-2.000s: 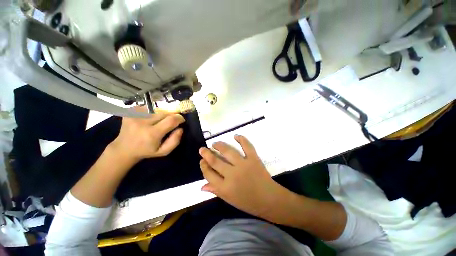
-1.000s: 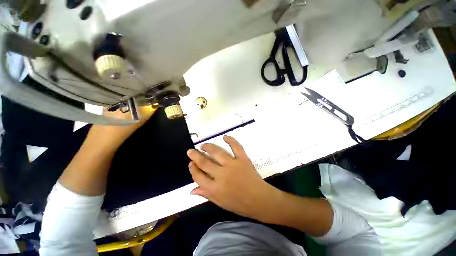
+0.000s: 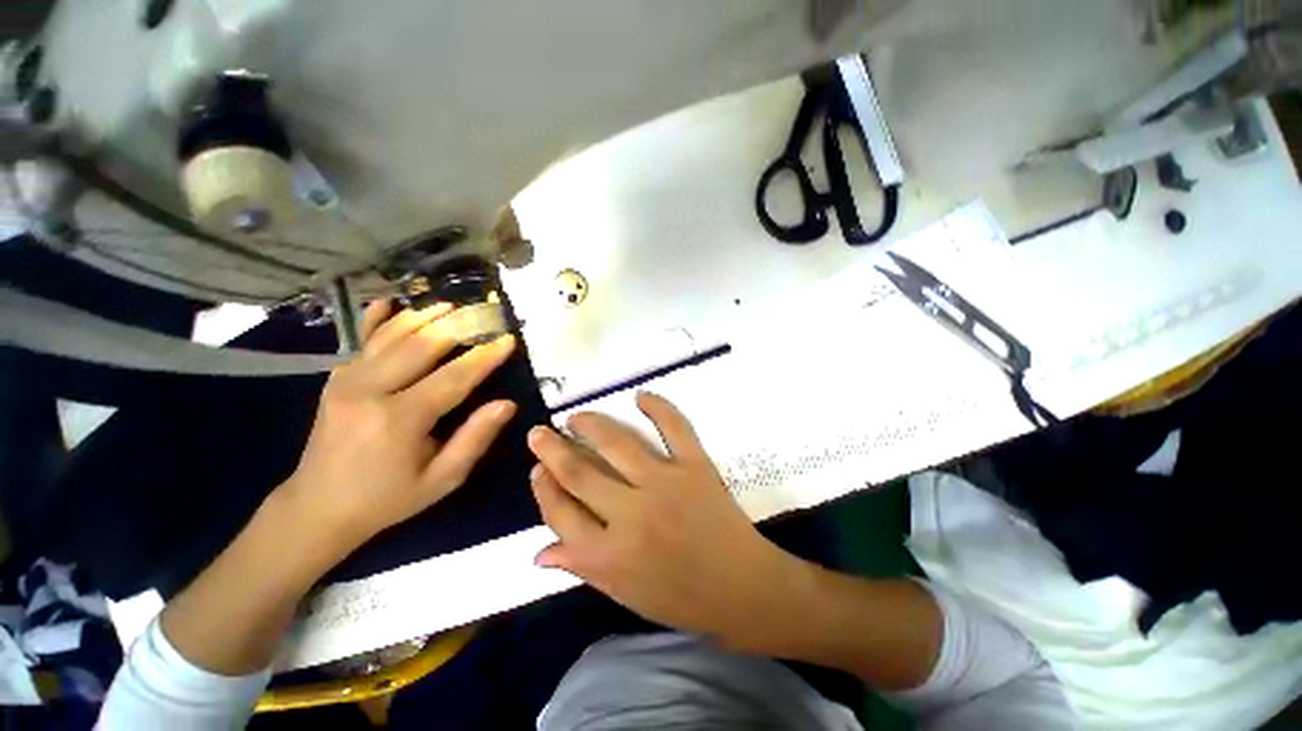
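Note:
Black cloth (image 3: 493,493) lies flat on the white machine table, its right edge running down from the needle area. My left hand (image 3: 393,429) lies on the cloth with its fingertips beside the presser foot (image 3: 347,314), fingers slightly spread and palm down. My right hand (image 3: 643,521) rests at the cloth's right edge, fingers bent and spread, partly over the white table. Neither hand grips anything that I can see. The needle point is hidden by the machine parts and my left fingers.
The machine head (image 3: 414,114) spans the top. Black-handled scissors (image 3: 828,186) and silver thread snips (image 3: 960,321) lie on the table (image 3: 814,386) to the right. White cloth (image 3: 1000,571) and dark cloth hang below right. Scraps (image 3: 57,628) lie at the far left.
My left hand, partly hidden under the machine head a second ago, has come back over the cloth near the needle area with fingers spread. My right hand has barely moved.

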